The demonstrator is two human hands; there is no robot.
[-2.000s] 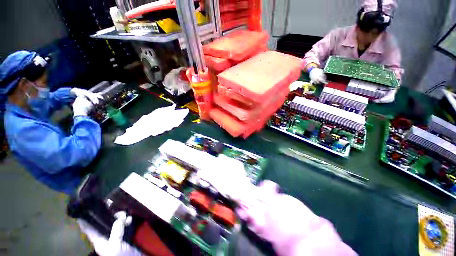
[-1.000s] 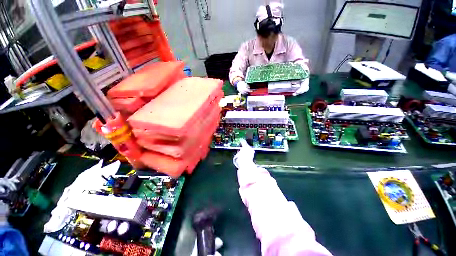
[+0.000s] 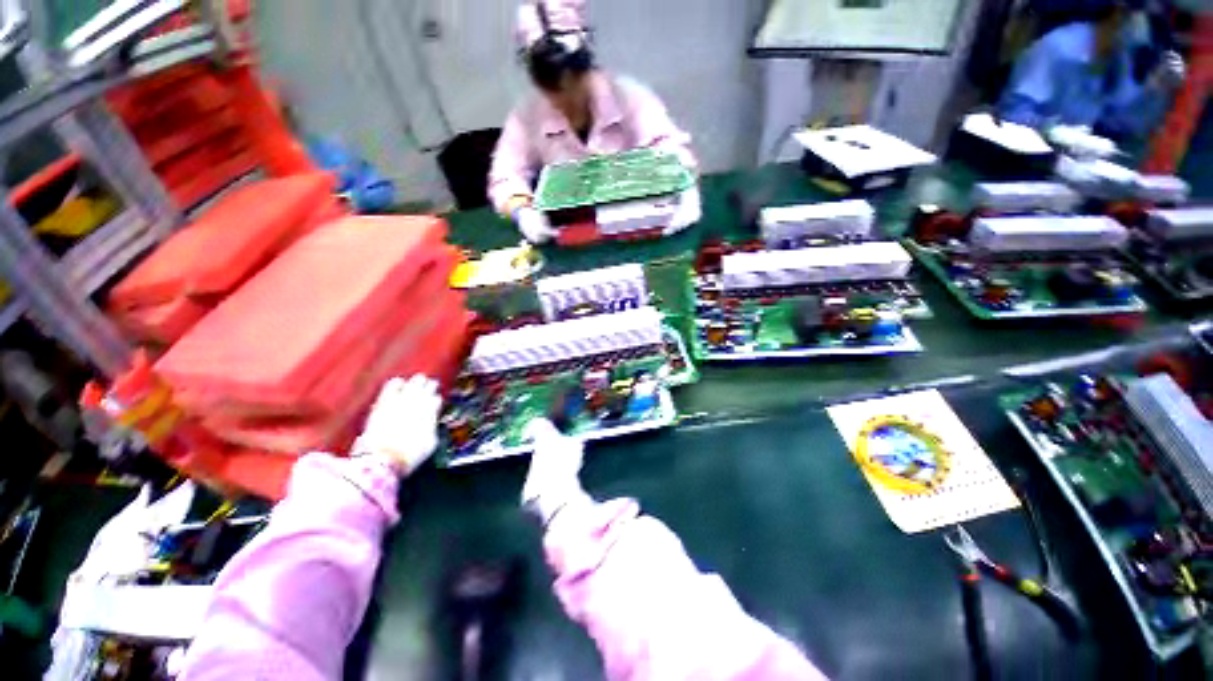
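A green power board [image 3: 565, 399] with a long pale heatsink [image 3: 572, 342] lies component side up beside the red pads. My left hand [image 3: 402, 423], in a white glove, is at the board's left corner, next to the red stack. My right hand [image 3: 552, 468], also gloved, is at the board's front edge, its fingertips over the edge. Whether either hand grips the board is hard to tell.
Red foam pads [image 3: 306, 319] are stacked at left. More boards [image 3: 811, 313] line the bench. A dish [image 3: 902, 454] on a pale sheet and cutters [image 3: 984, 572] lie at right. A blurred black scanner [image 3: 476, 599] lies near me. A person in pink holds a board opposite.
The view has turned right. My left hand has left the black scanner and reached the board's left corner. My right hand stays at the front edge.
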